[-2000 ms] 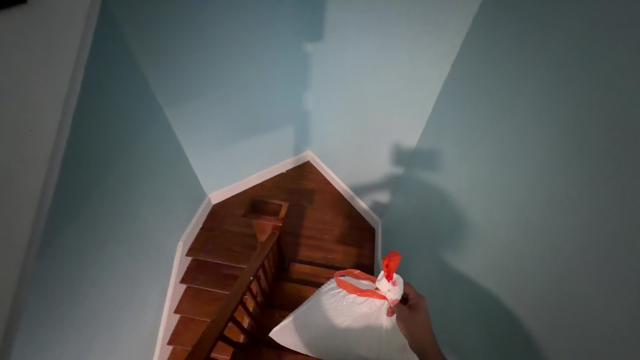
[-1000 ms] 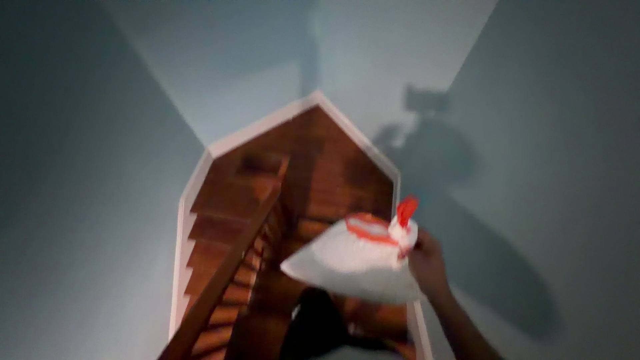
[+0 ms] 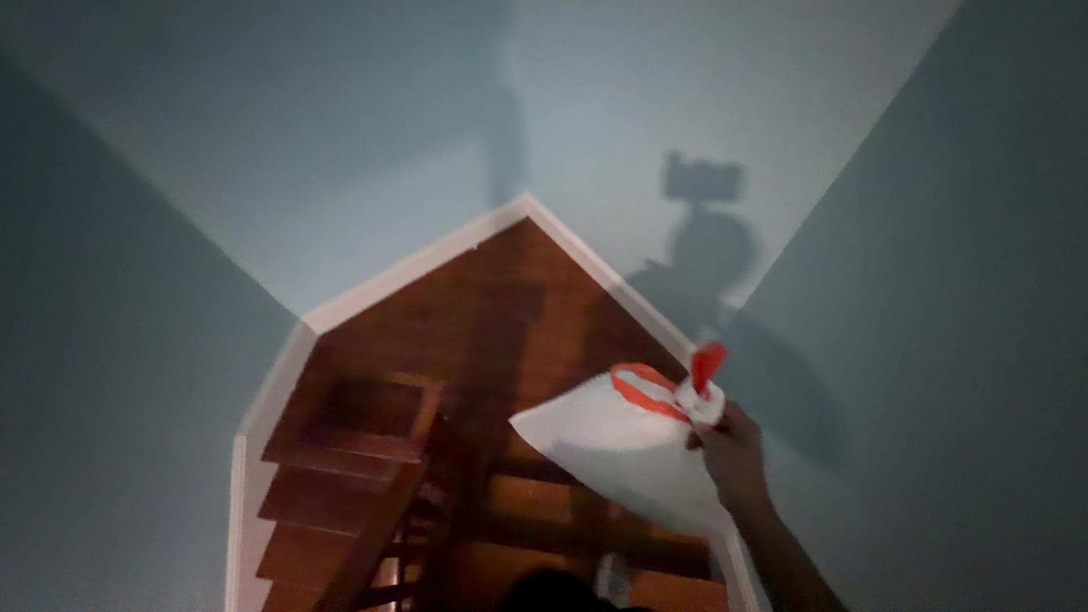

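Observation:
My right hand (image 3: 729,450) grips the gathered neck of a white plastic bag (image 3: 620,442) at the lower right. Red drawstrings (image 3: 650,391) show at its top, one forming a loop and another sticking up above my fingers. The bag hangs out to the left of my hand, over the wooden stairs. Its contents are hidden. My left hand is outside the view.
Wooden steps (image 3: 310,552) run down the left side, beside a wooden handrail (image 3: 374,535) with balusters. A brown wooden landing (image 3: 527,314) lies ahead, edged by a white baseboard (image 3: 425,262). Blue-green walls (image 3: 382,110) surround it, with shadows on them.
The landing appears nearer as the view moves down the stairs. My right hand still holds the bag by its neck. A dark leg visible one second ago is now mostly out of view.

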